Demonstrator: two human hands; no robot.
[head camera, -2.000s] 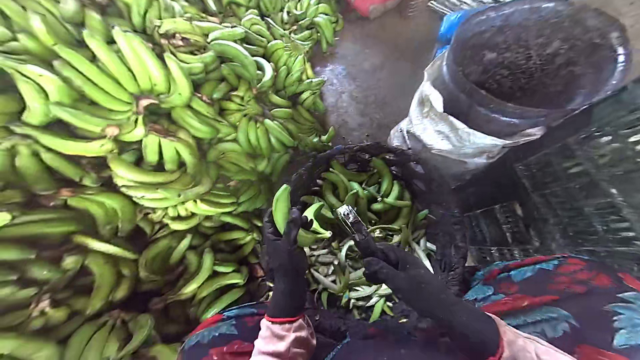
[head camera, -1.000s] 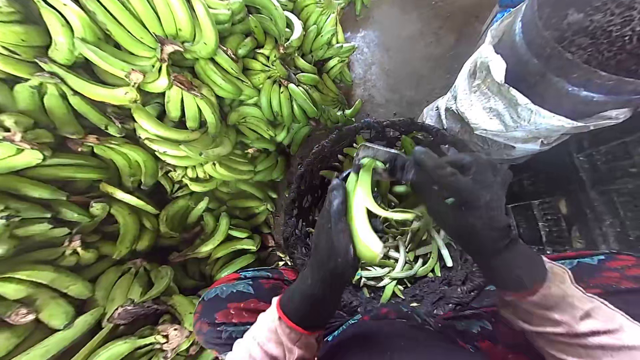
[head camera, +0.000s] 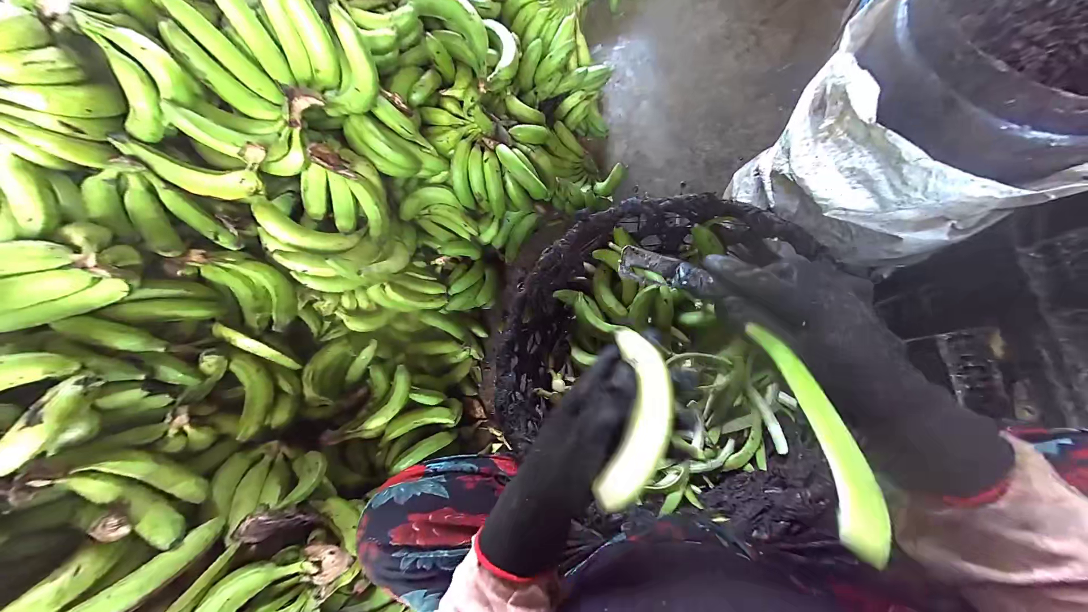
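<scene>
My left hand (head camera: 571, 450), in a black glove with a red cuff edge, holds a partly peeled green banana (head camera: 642, 421) whose pale flesh shows. A metal-ended peeling tool (head camera: 667, 270) is gripped in my right hand (head camera: 807, 340), also gloved in black, and points left over the basket. A long strip of green peel (head camera: 829, 450) hangs below the right hand; what holds it is not plain. Under both hands stands a dark, crusted basket (head camera: 531, 340) with green bananas (head camera: 612, 293) toward its far side and loose peel strips (head camera: 722, 442) nearer me.
A large heap of green banana bunches (head camera: 323, 204) fills the left side. At the upper right a dark tub (head camera: 960, 93) stands with a white plastic sack (head camera: 841, 178) around it. Dark crates (head camera: 977, 365) lie at the right. Wet floor (head camera: 688, 93) shows beyond the basket.
The hands have moved apart. The tool was against the banana one second ago and is now away from it. More pale flesh shows on the banana, and a long peel strip hangs at the right.
</scene>
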